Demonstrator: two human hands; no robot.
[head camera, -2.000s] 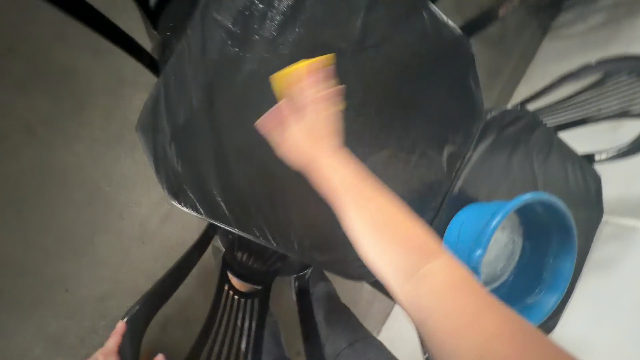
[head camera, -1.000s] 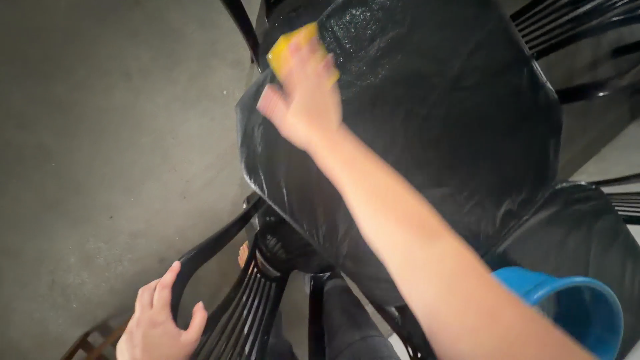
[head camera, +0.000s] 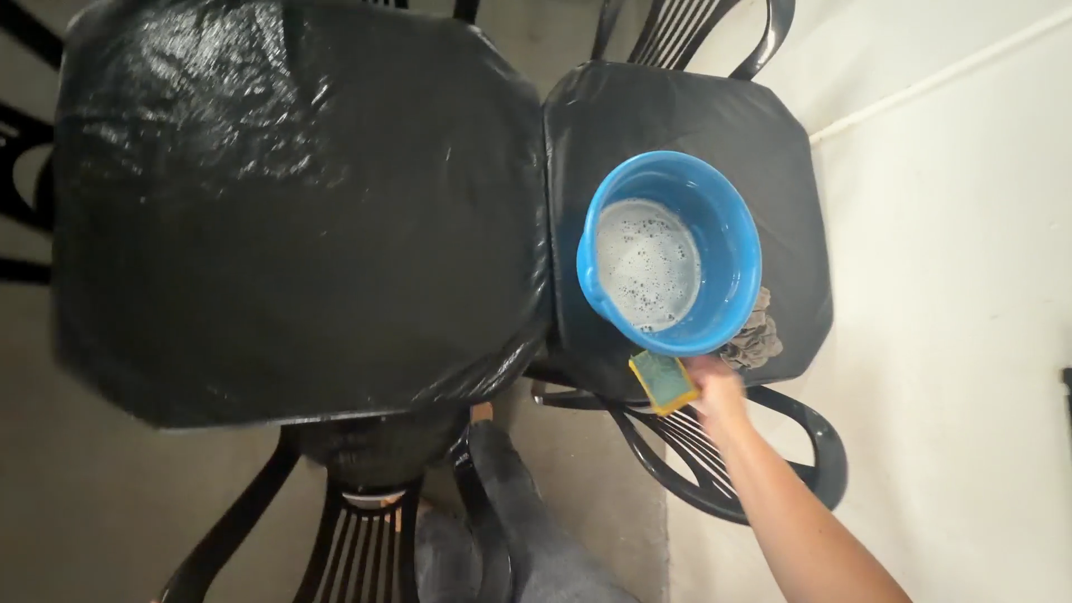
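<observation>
My right hand (head camera: 717, 389) holds a yellow sponge with a green scouring face (head camera: 664, 383), just below the near rim of a blue plastic bucket (head camera: 729, 251). Foamy water (head camera: 649, 264) lies in the bucket, which stands on the smaller black-covered table (head camera: 712, 109). A crumpled grey-brown cloth (head camera: 754, 339) lies beside the bucket, close to my wrist. To the left is the larger table under a black plastic cover (head camera: 318, 251), with wet, shiny streaks at its upper left. Of my left hand, at most a sliver shows at the bottom edge, too little to read.
Black slatted chairs surround the tables: one at the lower left (head camera: 310, 536) close to my legs, one below the small table (head camera: 825, 444), one above it (head camera: 775, 38), others at the far left. A pale wall (head camera: 963, 293) borders the right side.
My right hand has moved with the sponge from the large table to beside the bucket. The view has shifted right. My left hand, seen by the chair a second ago, has largely left the view.
</observation>
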